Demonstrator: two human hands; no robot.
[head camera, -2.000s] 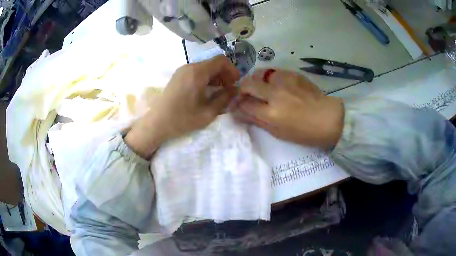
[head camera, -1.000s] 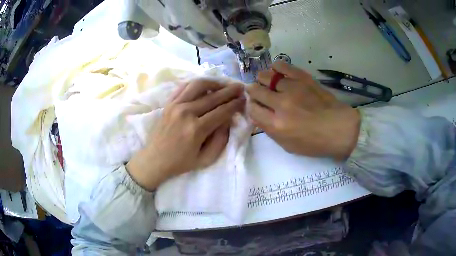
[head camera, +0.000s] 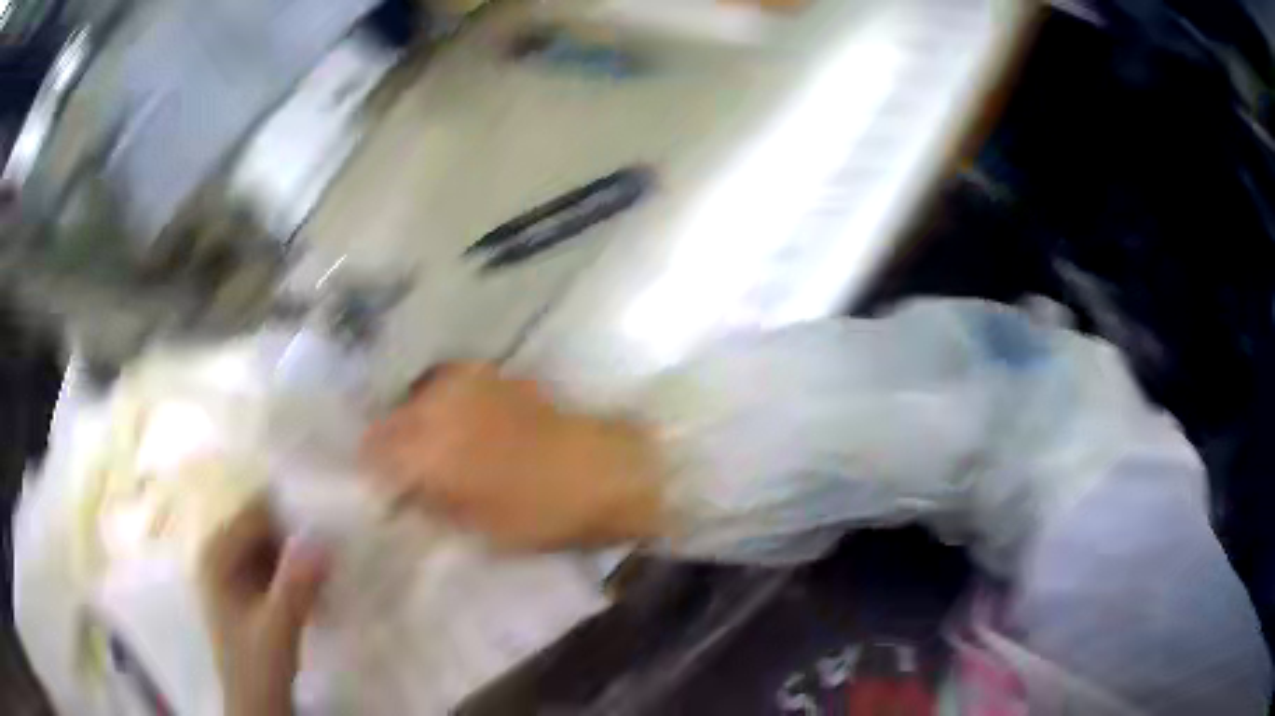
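Observation:
The view is strongly blurred. The white fabric panel (head camera: 462, 616) lies at the lower left, on the table and over its front edge. My right hand (head camera: 524, 462) is on its upper part, fingers bent and pointing left; whether it grips the fabric is too blurred to tell. My left hand (head camera: 266, 595) is at the panel's left side, small and blurred, thumb and fingers bent by the cloth. The needle area of the sewing machine (head camera: 357, 308) is a blur just above my right hand.
Black thread snips (head camera: 566, 217) lie on the machine bed above my right hand. A blurred blue tool (head camera: 594, 59) lies farther up. Cream fabric (head camera: 147, 476) is heaped at the left. The white table strip with the scale (head camera: 797, 196) runs to the upper right, with its dark edge beyond.
The camera has turned, so the table looks tilted and the machine and hands sit farther left. My hands are farther apart than one second ago.

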